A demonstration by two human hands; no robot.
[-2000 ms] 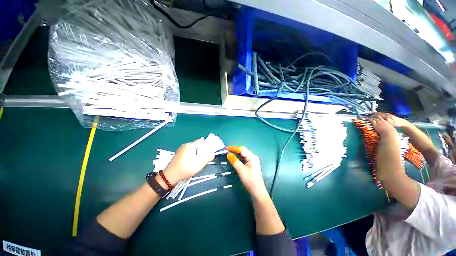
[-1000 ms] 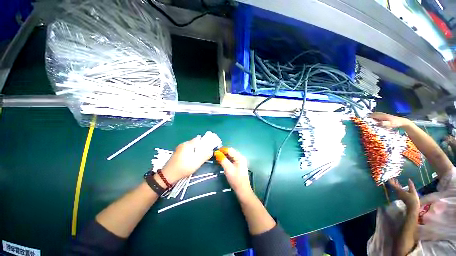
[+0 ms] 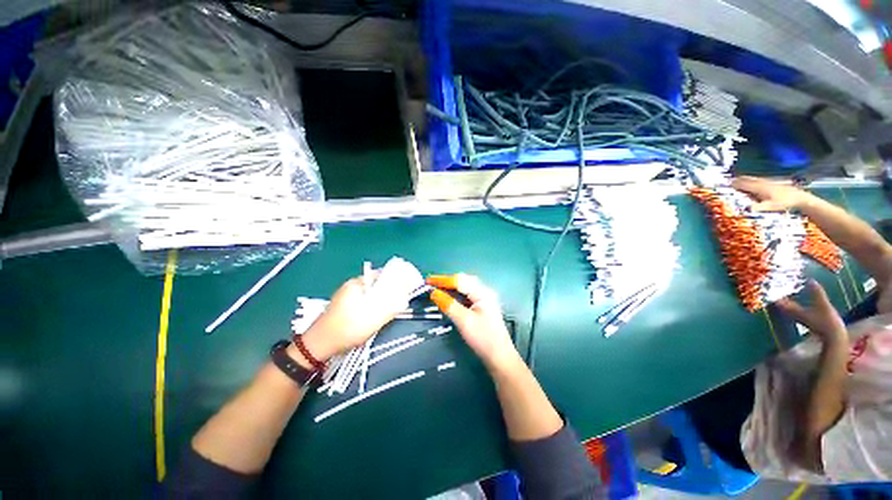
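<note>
My left hand (image 3: 354, 309) is closed around a bundle of white sleeves (image 3: 399, 277), whose ends stick out toward my right hand. My right hand (image 3: 471, 311), with orange finger cots (image 3: 443, 293) on thumb and finger, is at the bundle's right end. Its fingertips are close together on a small dark and white end of a piece; the piece is too small to tell clearly. Sleeved pieces (image 3: 372, 391) with a short dark band and white tip lie fanned on the green mat below my hands, partly under my left wrist.
A clear plastic bag (image 3: 215, 186) of white sleeves lies upper left, one loose sleeve (image 3: 256, 287) beside it. A blue bin (image 3: 445, 127) holds grey-green cable (image 3: 548, 132), some trailing onto the bench. White stacked pieces (image 3: 631, 244) lie right. Another person's hands handle orange-and-white pieces (image 3: 738, 249).
The camera view has tilted and shifted slightly. My right fingers, drawn in at the bundle's end a second ago, are now stretched a little toward it. The neighbour's hands have moved around the orange-and-white pieces.
</note>
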